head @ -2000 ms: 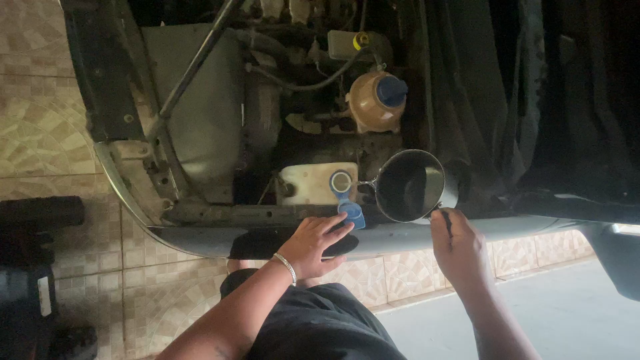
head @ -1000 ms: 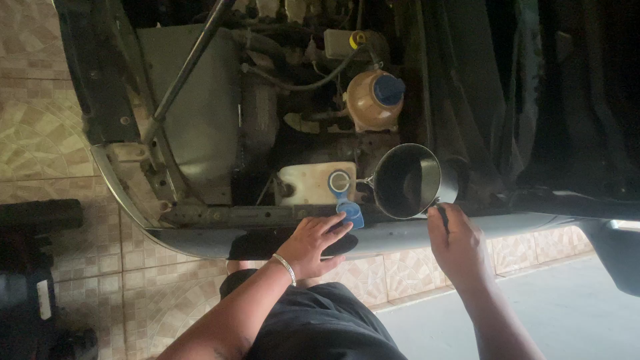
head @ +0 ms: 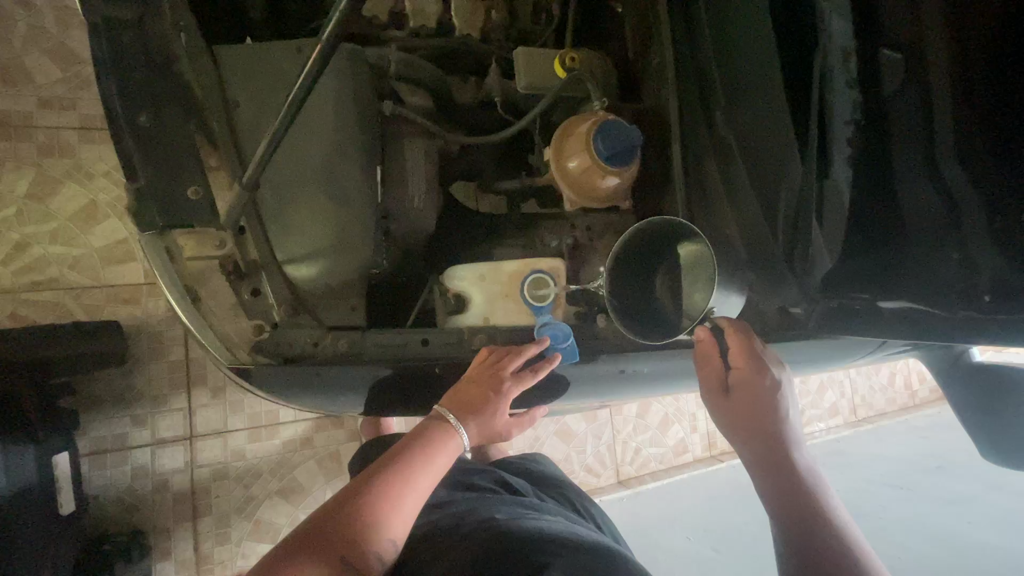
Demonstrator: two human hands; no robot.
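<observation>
My right hand (head: 740, 376) grips the handle of a metal pot (head: 661, 280), tilted to the left over the engine bay. A thin stream of clear liquid runs from its rim into the round filler neck (head: 539, 289) of a whitish plastic reservoir (head: 488, 294). The neck's blue flip cap (head: 558, 339) hangs raised toward me. My left hand (head: 496, 392), with a bracelet at the wrist, has its fingertips on that cap, fingers spread. Behind the reservoir sits a brownish round expansion tank (head: 592, 168) with a blue screw cap (head: 618, 144), closed.
A metal prop rod (head: 292, 104) slants up on the left. A hose (head: 496, 138) crosses behind, near a small reservoir with a yellow cap (head: 571, 64). The car's front edge and fender (head: 632, 380) lie beneath my forearms. A dark object (head: 40, 448) stands on the tiled floor.
</observation>
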